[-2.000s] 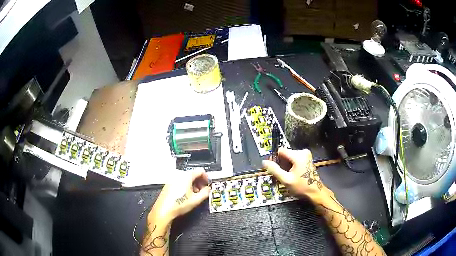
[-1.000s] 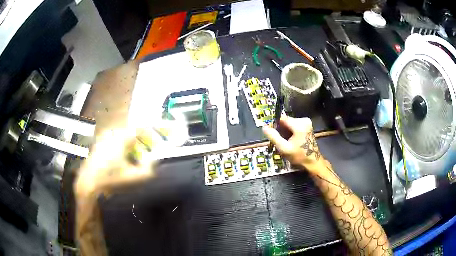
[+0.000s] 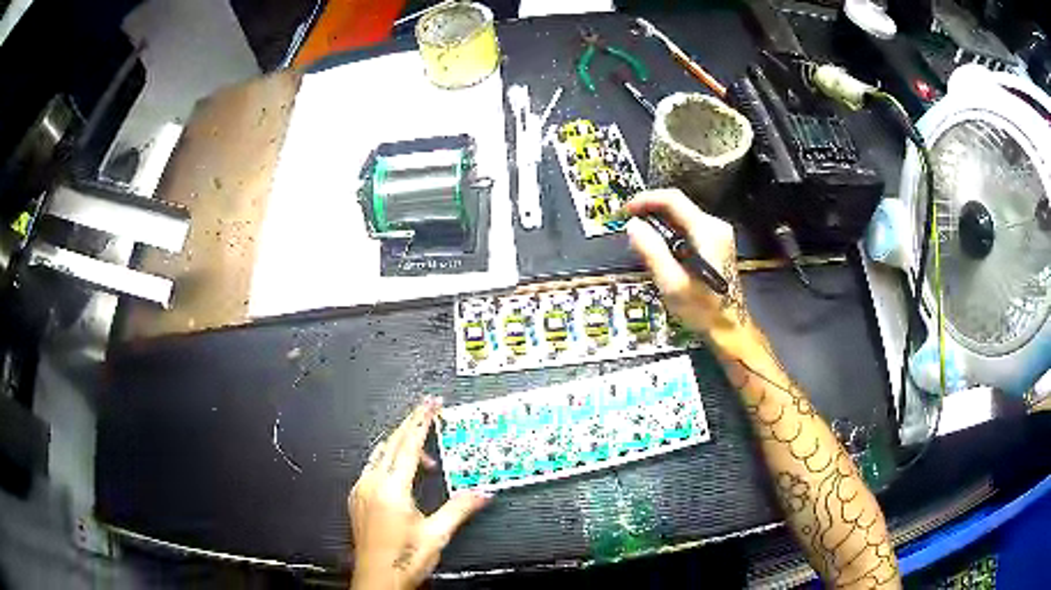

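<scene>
A PCB panel [image 3: 576,424] lies solder side up, teal and white, on the black ribbed mat. My left hand [image 3: 403,496] grips its left end between thumb and fingers. Behind it another PCB panel [image 3: 557,328] lies component side up, its yellow-black parts showing. My right hand [image 3: 688,256] holds a slim dark tool [image 3: 695,263], probably tweezers, above that panel's right end. The tool's tip is near the spare PCB panel [image 3: 594,175], which lies at an angle.
A solder wire reel [image 3: 421,194] stands on a white sheet [image 3: 311,190]. Behind are a yellow tub [image 3: 458,48] and green-handled side cutters [image 3: 611,63]. At right are the grey pot [image 3: 700,133], black soldering station [image 3: 813,144] and white fan [image 3: 980,236]. Metal rails [image 3: 110,242] stand at far left.
My left hand went to the rails and came back to the mat with a panel, now solder side up. The rails no longer hold a panel. My right hand has tilted the tool.
</scene>
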